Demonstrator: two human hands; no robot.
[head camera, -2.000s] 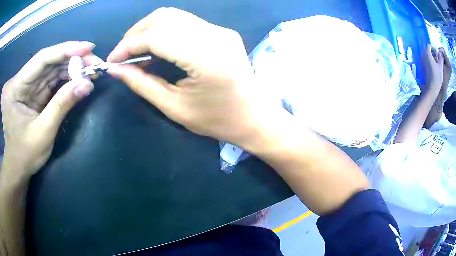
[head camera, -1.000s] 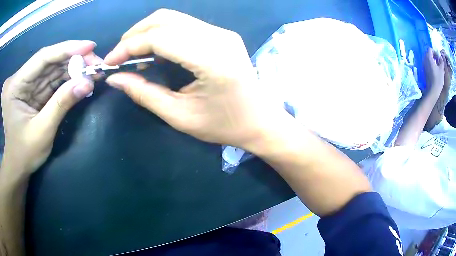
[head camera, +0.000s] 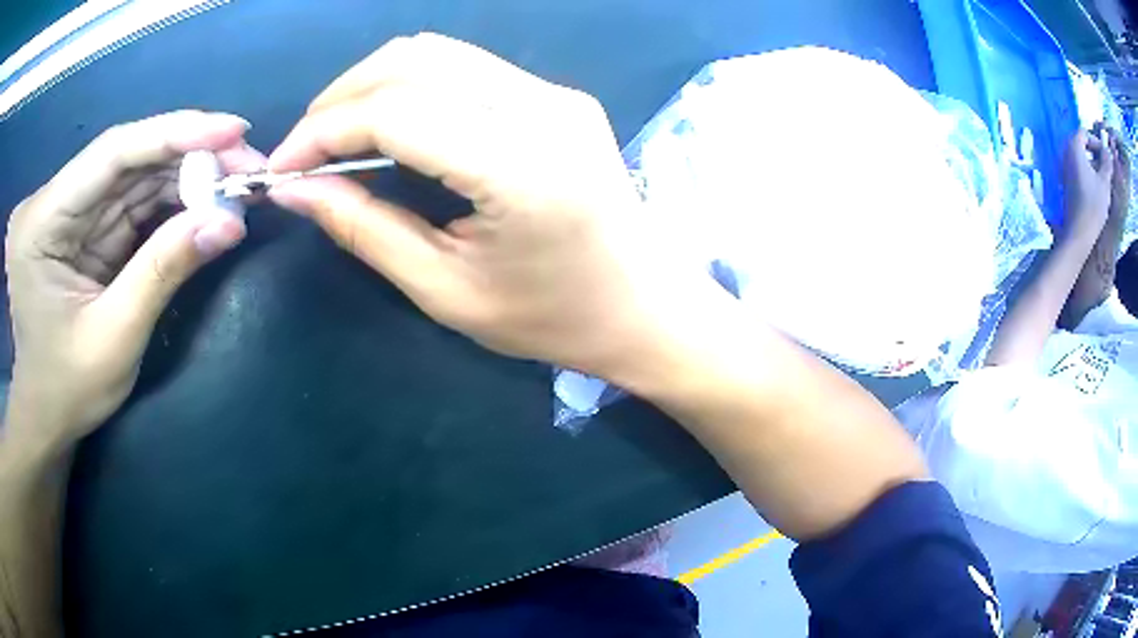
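Note:
A small white rounded housing (head camera: 197, 182) is held between the fingertips of my left hand (head camera: 119, 237) at the upper left. A thin white stem assembly (head camera: 350, 166) points right from the housing, with thicker collars near it. My right hand (head camera: 474, 199) pinches the stem close to the collars between thumb and index finger. The stem's thin end sticks out to the right under my palm. Whether the stem's inner end is seated in the housing cannot be told, as fingers cover part of it.
A large clear plastic bag of bright white housings (head camera: 824, 206) lies right on the dark work surface (head camera: 312, 461). A blue bin (head camera: 986, 75) with white pieces stands at the upper right, beside another person's hand (head camera: 1088, 187). A pale rail (head camera: 87, 44) runs at the upper left.
My right thumb and index finger have closed on the stem, after being parted one second ago. Both hands and the parts have shifted slightly down and to the right.

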